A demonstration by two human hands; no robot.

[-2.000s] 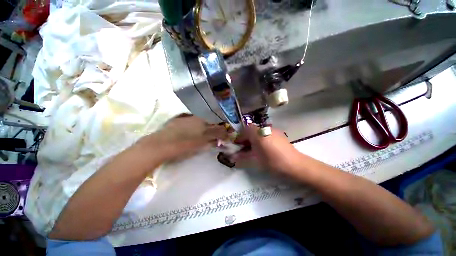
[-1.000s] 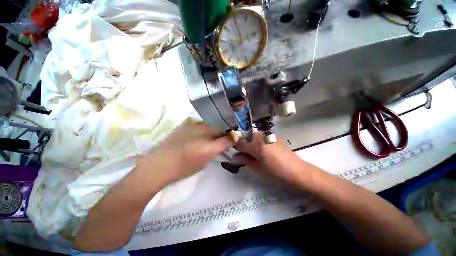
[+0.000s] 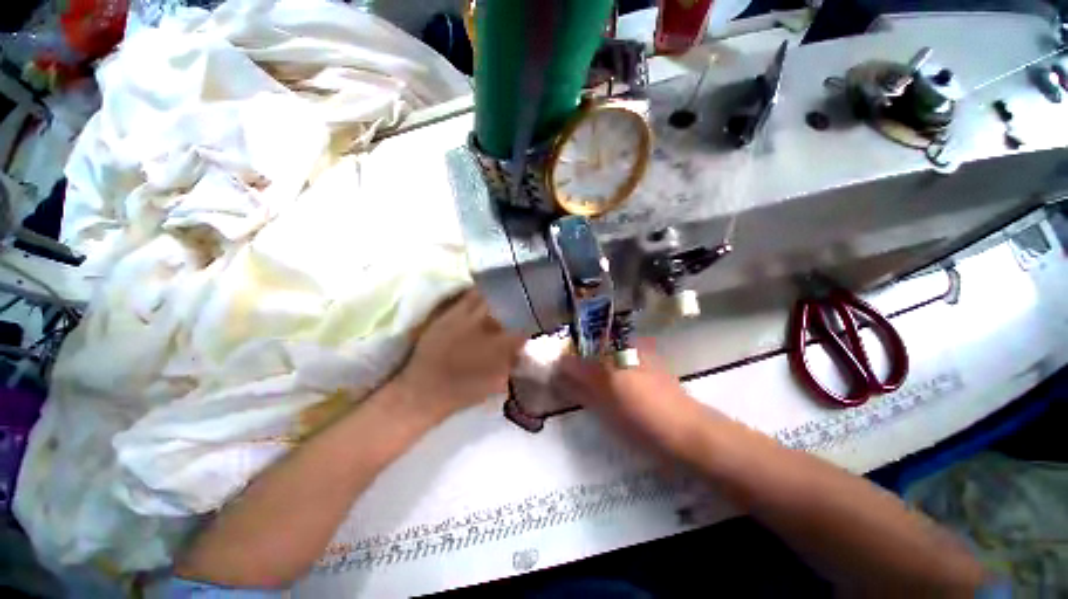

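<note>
A large heap of white to cream cloth (image 3: pixel 269 281) lies left of the sewing machine head (image 3: pixel 808 193). A small bright piece of cloth (image 3: pixel 541 358) shows between my hands, by the needle area. My left hand (image 3: pixel 463 349) is just left of the needle end, back up, at the edge of the heap; its fingertips are blurred. My right hand (image 3: pixel 621 386) is at the needle area, partly under the metal guard (image 3: pixel 589 281), its fingers blurred against the cloth. The needle and presser foot are hidden.
Red-handled scissors (image 3: pixel 849 351) lie right of my right hand, against the machine. A gold-rimmed watch (image 3: pixel 600 158) and a green cone (image 3: pixel 541 76) stand above the needle end. A printed ruler (image 3: pixel 504 515) runs along the table's front edge. A blue crate edge (image 3: pixel 972 439) is at the lower right.
The view has shifted, showing more of the machine top and green cone. A bright bit of cloth now shows between my hands. Both hands remain by the needle.
</note>
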